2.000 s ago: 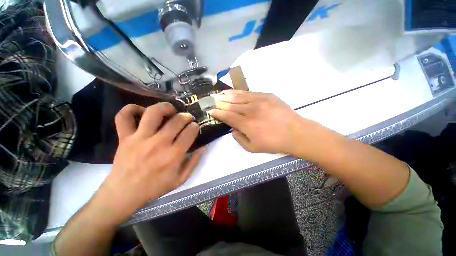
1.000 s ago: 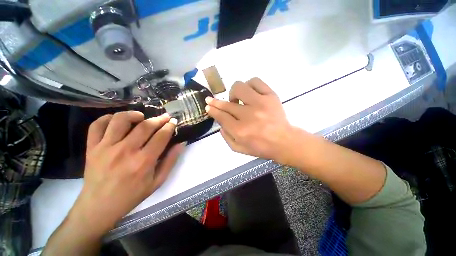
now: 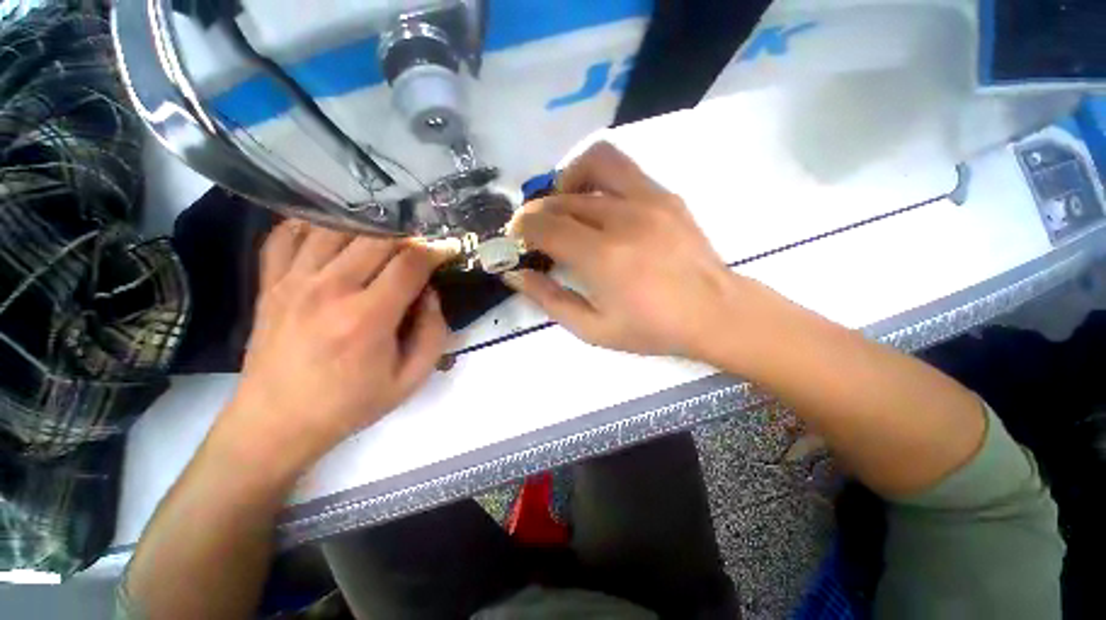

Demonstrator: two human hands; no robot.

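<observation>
The sleeve end (image 3: 499, 254) shows as a small plaid and grey patch between my fingertips, just under the needle area. My left hand (image 3: 346, 327) presses on the dark cloth with its fingertips at the left of the patch. My right hand (image 3: 631, 260) pinches the right edge of the patch with thumb and fingers. The black garment part (image 3: 216, 291) lies left of and under my left hand. The plaid garment body (image 3: 85, 242) is heaped at the far left. The needle itself cannot be made out.
The white machine head (image 3: 546, 73) stands just behind my hands, with a black strap (image 3: 685, 55) over its arm. A control panel (image 3: 1058, 191) is at the right. The table's front edge (image 3: 631, 424) carries a measuring tape.
The view swung right and back left. The sleeve end's plaid strip shows less than a second ago. My right fingers have closed in on its edge and now cover the tan block.
</observation>
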